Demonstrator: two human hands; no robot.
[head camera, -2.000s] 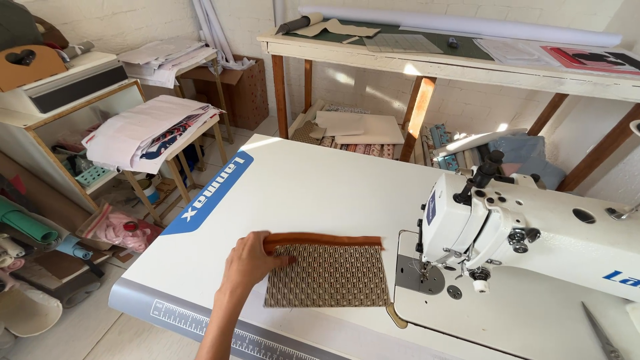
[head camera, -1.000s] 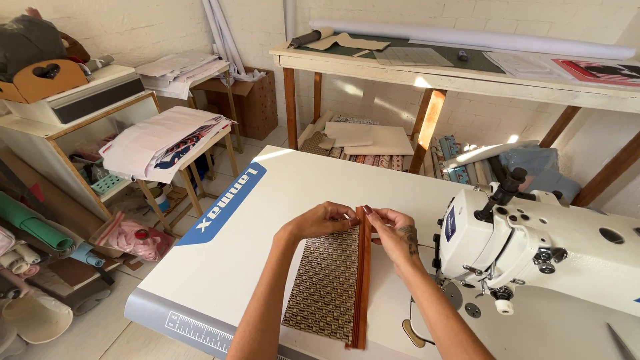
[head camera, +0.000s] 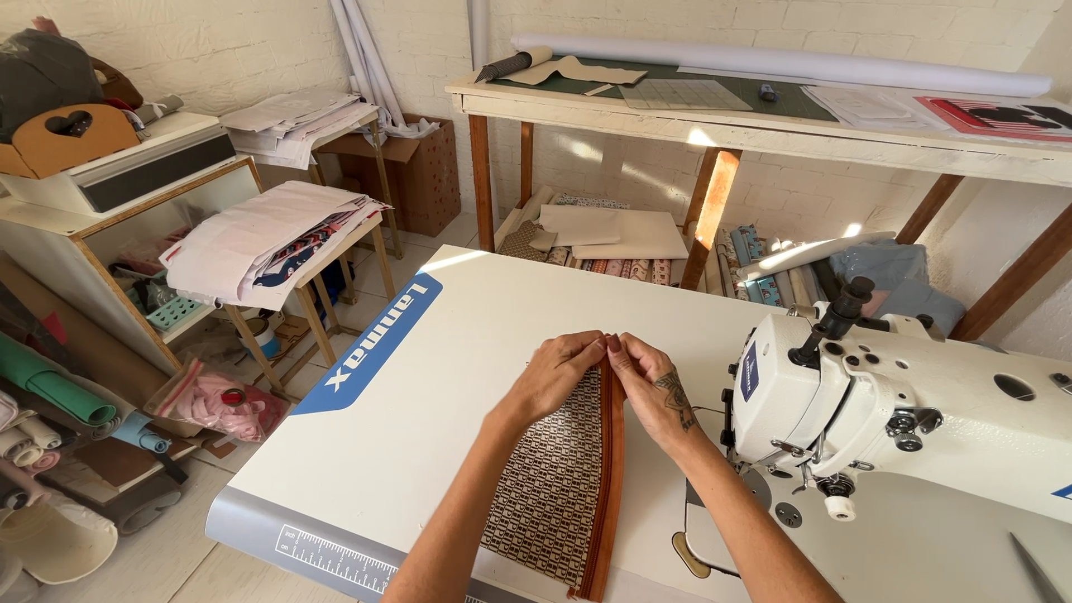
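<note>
A patterned fabric panel (head camera: 544, 486) in beige and dark tones lies on the sewing machine table, its long right side edged by a brown zipper tape (head camera: 610, 469). My left hand (head camera: 563, 368) pinches the far end of the zipper edge between thumb and fingers. Right against it, my right hand (head camera: 651, 381) pinches the same end, fingertips touching those of the left. The far end looks slightly raised. The exact grip at the fingertips is partly hidden. To the right stands a white industrial sewing machine (head camera: 804, 394), apart from the panel.
The white machine table (head camera: 469, 327) carries a printed ruler (head camera: 335, 557) along its front edge. A pointed metal tool (head camera: 1038, 569) lies at the lower right. Beyond stand a long worktable (head camera: 586, 105) with a cutting mat and paper roll, and a small table stacked with papers (head camera: 243, 234).
Two seconds ago only my left hand was in view, on the panel, with the zipper edge facing away. The panel has since been turned, and my right hand has come to its far end.
</note>
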